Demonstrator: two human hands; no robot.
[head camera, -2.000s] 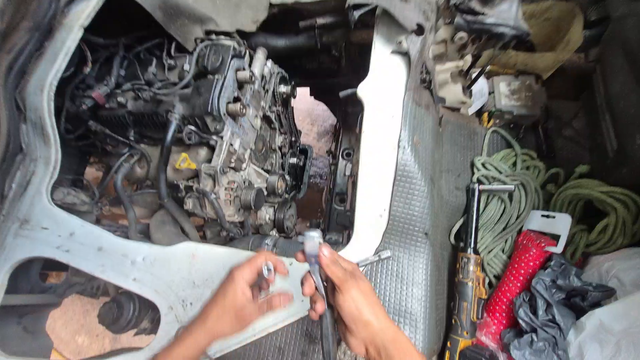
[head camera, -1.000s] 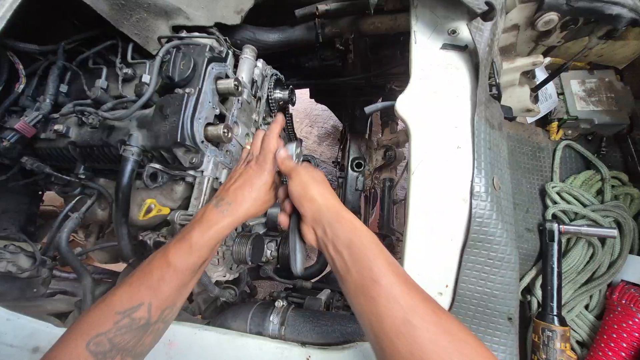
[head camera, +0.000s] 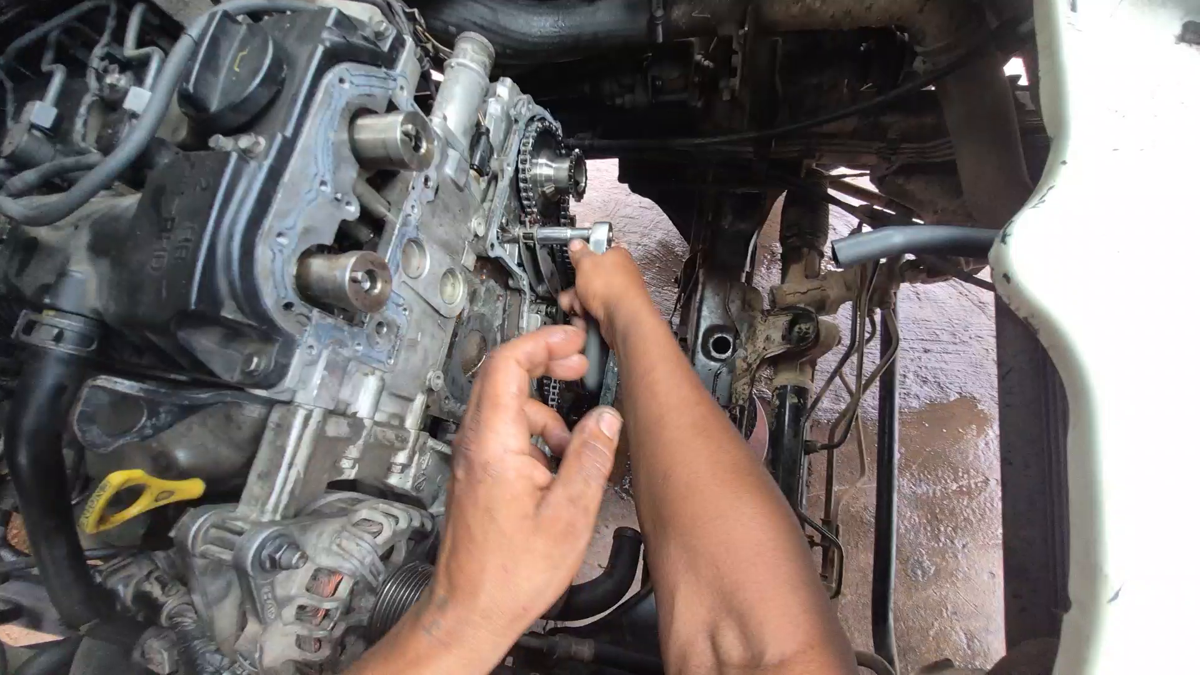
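My right hand is closed on a ratchet wrench near its head. A socket with extension runs left from the wrench head to the edge of the engine's timing case, just below the upper chain sprocket. Part of the wrench handle shows beneath my hand, pointing down. Below and to the left, my left hand hovers with curled, parted fingers and holds nothing. The timing chain wraps the sprocket; farther down, my hands partly hide it.
An alternator and a yellow dipstick handle lie at lower left. Black hoses border the engine. A white body panel edges the bay at right, with a grey hose sticking out beside it.
Two seconds ago both hands were back near the panel with the wrench; now it is at the timing case. My left hand has come away from beside the wrench head. The view has moved closer.
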